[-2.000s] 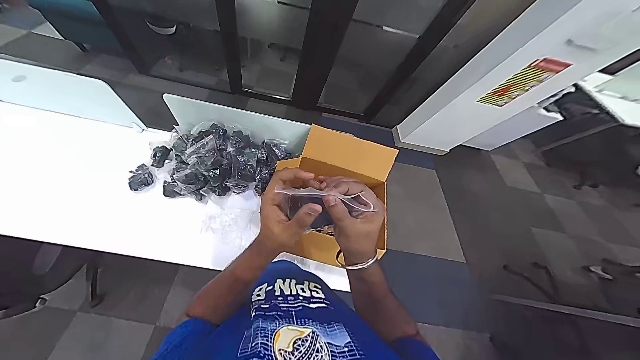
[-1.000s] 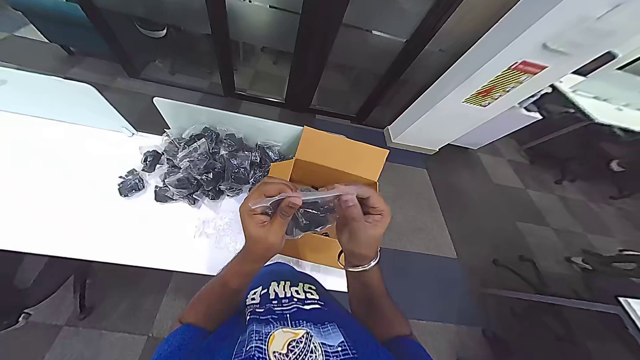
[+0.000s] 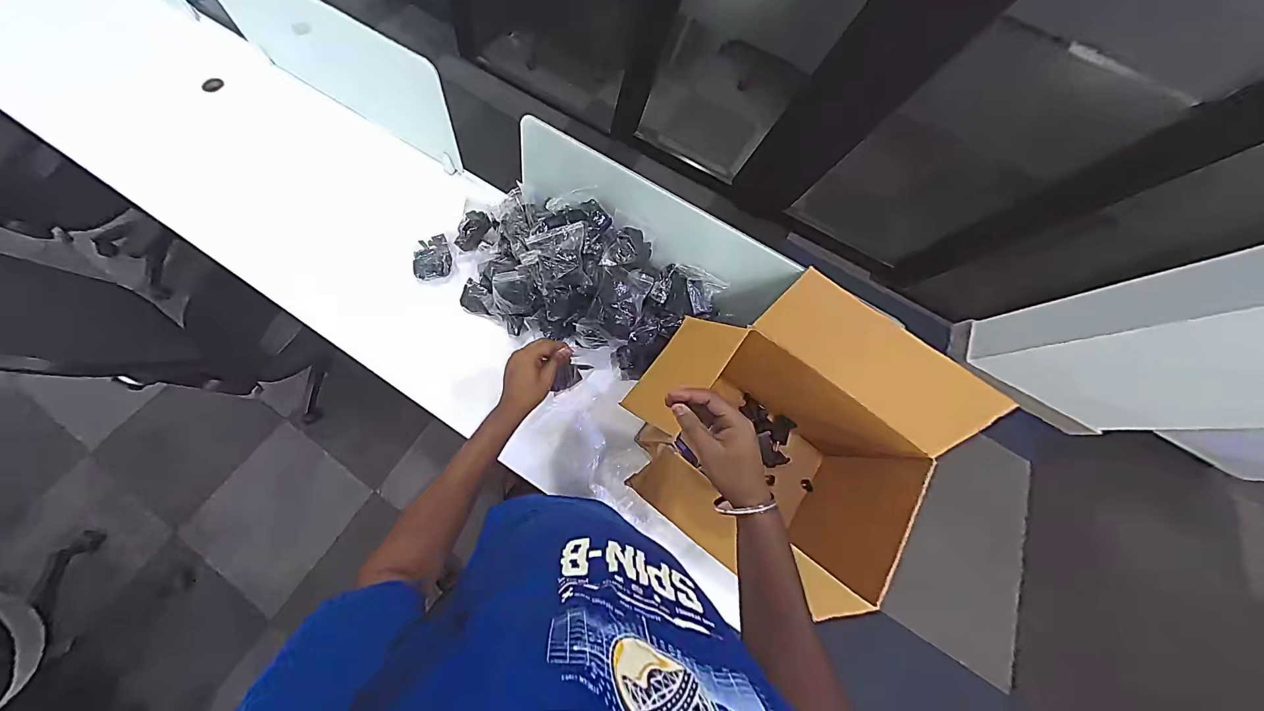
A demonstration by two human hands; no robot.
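My left hand [image 3: 534, 377] pinches a small clear plastic bag [image 3: 567, 376] with something dark in it, just below a heap of bagged black items [image 3: 568, 267] on the white table. My right hand [image 3: 721, 439] hangs over the near side of an opened cardboard box [image 3: 859, 494], fingers curled; whether anything is between them cannot be told. Inside the box lie several small black parts [image 3: 770, 430]. Loose clear plastic bags [image 3: 602, 444] lie on the table between my left arm and the box.
A low pale divider panel [image 3: 652, 217] stands along the table's far edge behind the heap, and a second one [image 3: 355, 74] stands farther left. Raised box flaps [image 3: 869, 355] stick out at the back right. Dark chairs [image 3: 148, 306] stand at the table's near side.
My hands, together on a clear bag over the box before, are now apart. The left is beside the heap with a bag, the right over the box. The view has turned and shifted.
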